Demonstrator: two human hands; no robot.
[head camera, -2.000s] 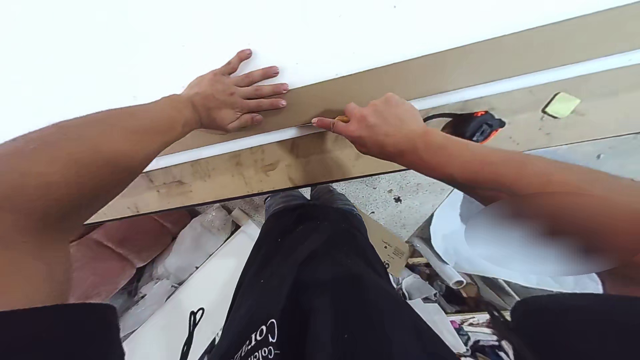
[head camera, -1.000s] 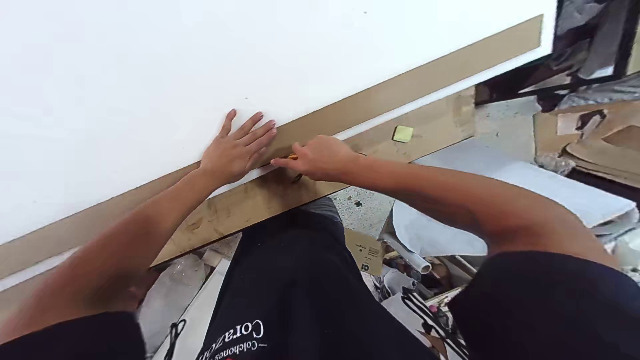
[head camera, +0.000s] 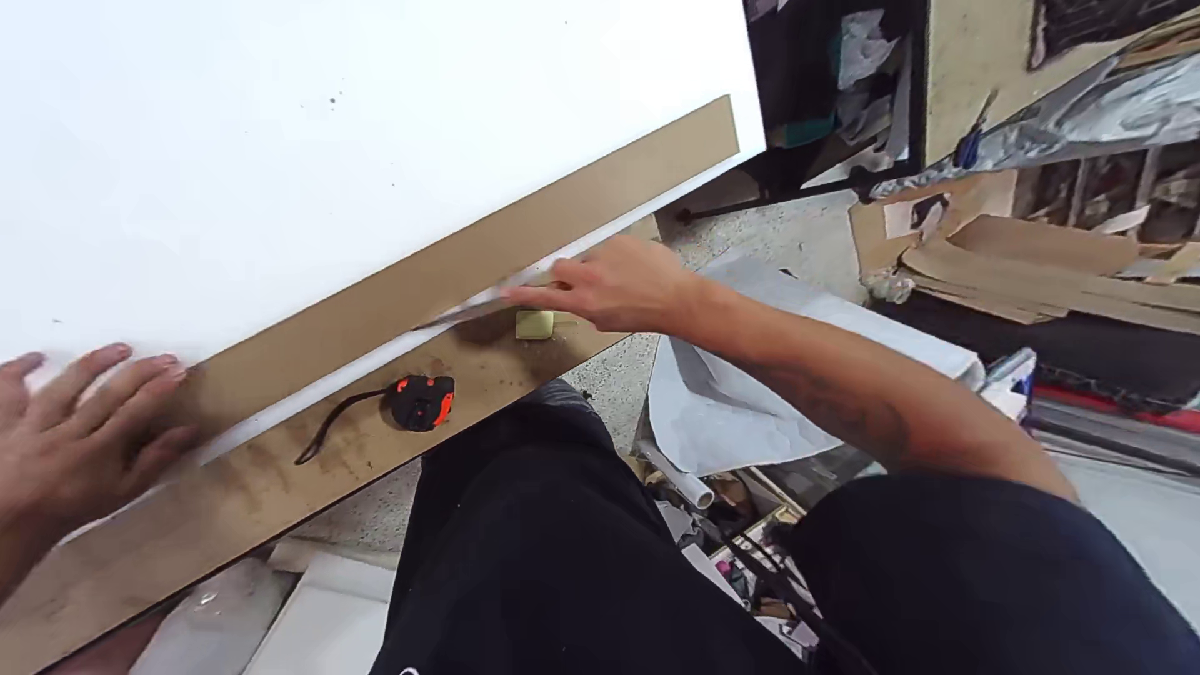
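My left hand (head camera: 98, 441) presses with fingers spread on the lower left end of a long brown strip (head camera: 469, 258), which lies on a large white sheet (head camera: 356, 122). Further right, my right hand (head camera: 609, 286) grips a thin-bladed hand tool (head camera: 473, 307), its handle mostly hidden in the fingers. The blade lies low along the strip's near edge, its tip touching or just over it. A black and orange tape measure (head camera: 422, 403) with a wrist cord rests on the brown board (head camera: 272, 483) below, and a small yellow-green block (head camera: 534, 324) sits nearer my right hand.
Large pale sheets (head camera: 750, 375) and a white roll (head camera: 692, 489) lie on the floor at the right. Cardboard pieces (head camera: 1041, 262) are stacked on the far right. Plastic-wrapped material (head camera: 220, 614) lies at the lower left, by the board's near edge.
My right hand has moved right along the strip, away from my left hand; the two were close together before. More of the tool's blade shows now. The view has shifted.
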